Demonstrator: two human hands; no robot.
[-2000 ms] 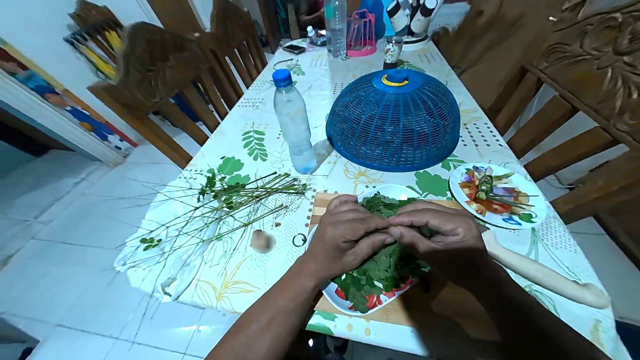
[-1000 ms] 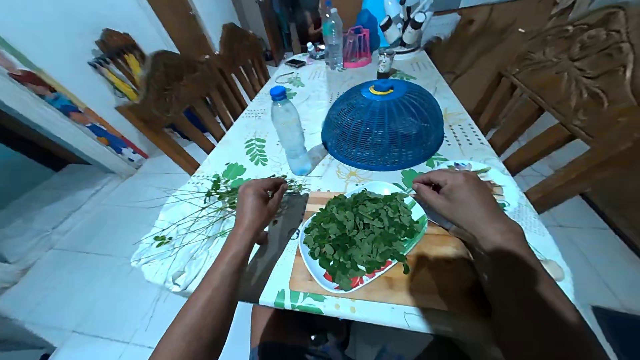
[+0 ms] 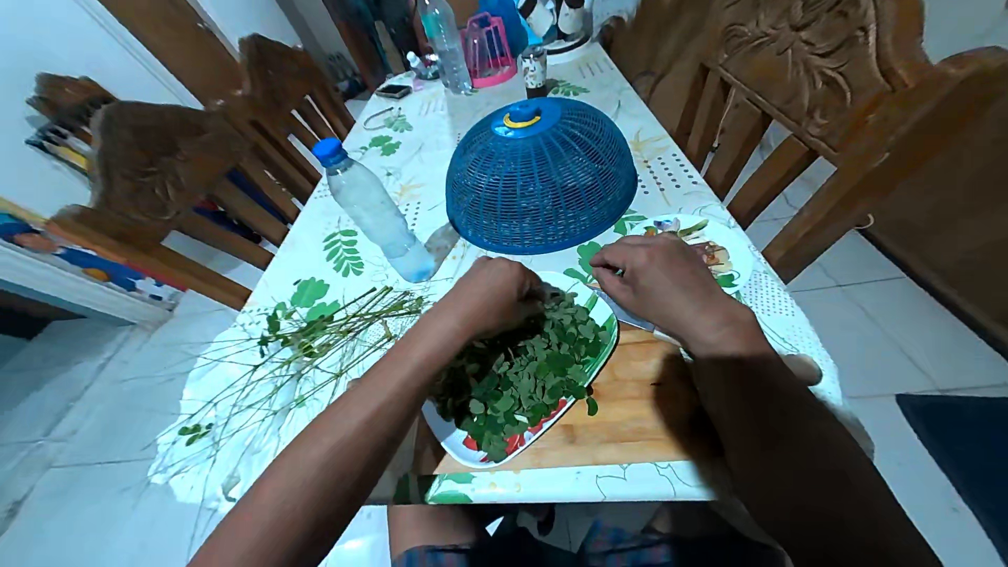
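Note:
My left hand (image 3: 504, 298) is at the upper left of a plate (image 3: 465, 450) heaped with green leaves (image 3: 535, 374), its fingers bent down at the leaves; whether it pinches any is hidden. My right hand (image 3: 657, 283) hovers right of the plate, thumb and fingertips drawn together, over what seems to be a knife blade (image 3: 626, 313); I cannot tell if something small is between the fingertips. The plate rests on a wooden cutting board (image 3: 622, 417). Thin leafy stems (image 3: 315, 350) lie loose on the tablecloth to the left.
Beyond the plate stand a blue mesh food cover (image 3: 542, 189) and a tilted-looking plastic bottle (image 3: 378, 213) with a blue cap. A plate of cut vegetables (image 3: 732, 252) sits behind my right hand. Carved wooden chairs (image 3: 827, 87) flank the table. A phone (image 3: 394, 90) lies at the far end.
Two seconds ago both hands were together over the leaves; they then moved apart. Since one second ago my left hand has come from beside the stems to the plate's upper left.

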